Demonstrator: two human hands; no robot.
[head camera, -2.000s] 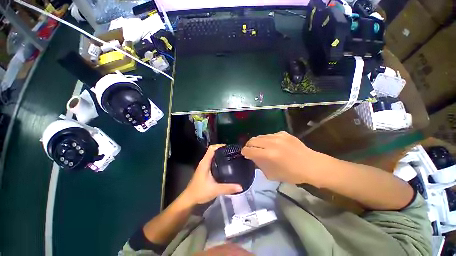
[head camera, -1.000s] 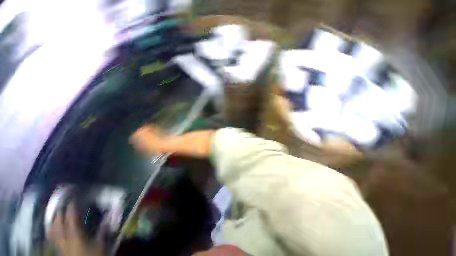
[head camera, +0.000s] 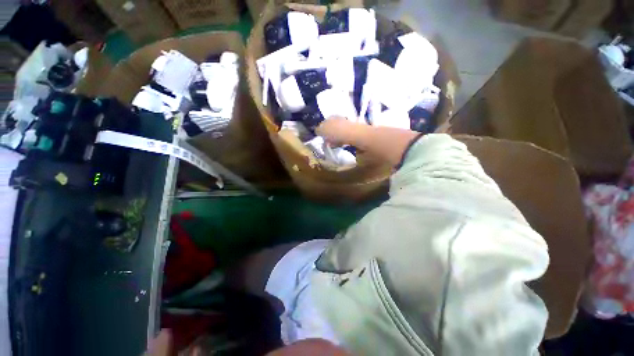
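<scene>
My right hand (head camera: 365, 141) reaches into an open carton (head camera: 295, 163). The carton is piled with white and black dome cameras (head camera: 309, 82). My fingertips are at a white and black unit on the pile's near side. Whether they grip it cannot be told. What seems to be part of my left hand (head camera: 161, 342) shows at the bottom edge, left of centre, cut off and blurred, so its hold cannot be told.
A second open carton (head camera: 240, 128) with white units (head camera: 174, 73) stands left of the full one. The bench with a black device (head camera: 115, 156) and a hanging white strip (head camera: 156, 147) is at the left. Brown carton flaps (head camera: 528, 181) and a red-and-white patterned thing (head camera: 612, 250) are at right.
The view has swung right from the bench to the cartons. My right hand has left the black camera ball held over my lap and is now in the carton. That camera is out of view.
</scene>
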